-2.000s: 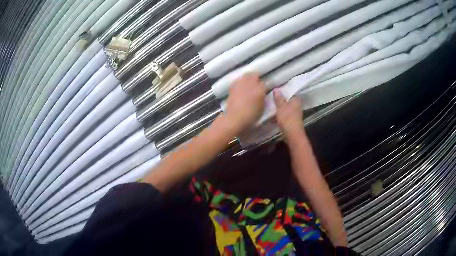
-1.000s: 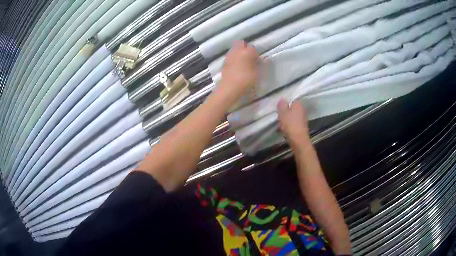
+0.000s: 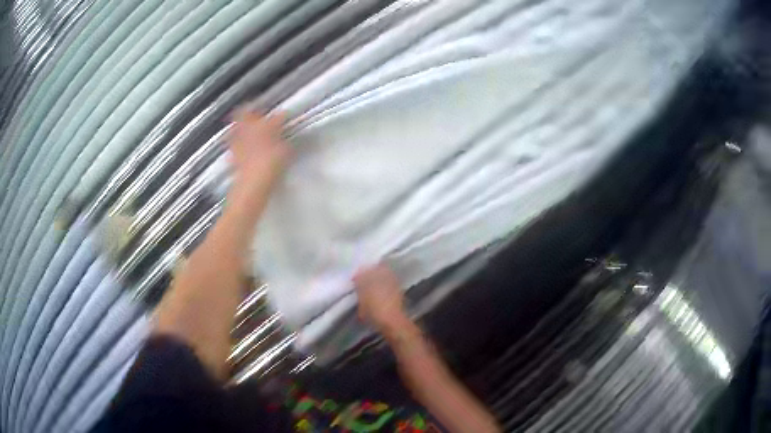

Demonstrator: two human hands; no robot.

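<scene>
A long white fabric panel [image 3: 423,144] lies in loose folds over the tube rack [image 3: 254,326], running to the upper right. My left hand [image 3: 260,144] is closed on the panel's upper corner at its near end. My right hand [image 3: 379,294] grips the panel's lower edge. The fabric between my hands is spread flatter than the folds beyond. The view is blurred, and my fingertips are partly hidden in the cloth.
Pale green fabric [image 3: 93,118] and pale lilac fabric [image 3: 63,313] lie over tubes at the left. A blurred clip [image 3: 114,232] sits near their edge. Another set of tubes [image 3: 592,372] is at the lower right, past a dark gap.
The view has turned, so rack and hands appear further left. My hands are further apart. The gathered panel is now spread wider between them, over tubes that showed separate folds before.
</scene>
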